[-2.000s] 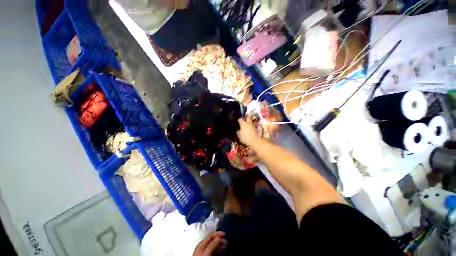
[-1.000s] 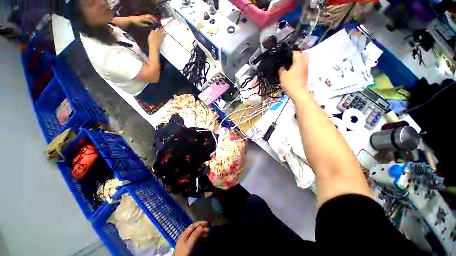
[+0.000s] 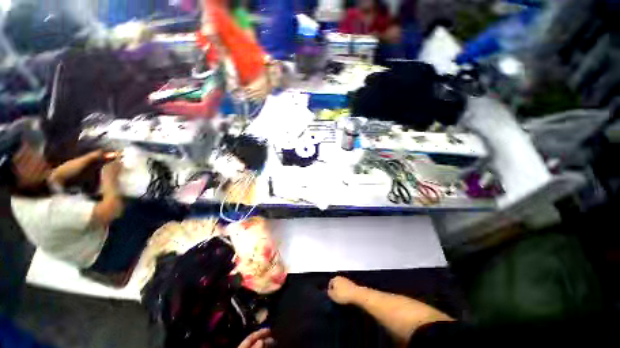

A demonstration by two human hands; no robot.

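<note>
The image is blurred. My right hand [image 3: 345,290] is over my dark-clothed lap, fingers curled; nothing clear shows in it. My left hand [image 3: 256,338] is cut off by the bottom edge, beside the black floral fabric bundle [image 3: 197,289], and whether it grips anything is hidden. The peach floral fabric bundle [image 3: 257,255] touches the black one on its right. A black tangled bundle [image 3: 245,151] lies on the table left of the thread cones [image 3: 302,151].
A pale bench [image 3: 367,243] runs along the table's front edge. Scissors [image 3: 399,188] lie on the table, with a metal cylinder [image 3: 350,134] behind. A seated person [image 3: 54,217] works at left. A green sack-like cloth [image 3: 537,282] stands at right.
The view has swung up and right. My right hand has left the black tangled bundle over the table and come down to my lap. The blue crates have mostly left the view.
</note>
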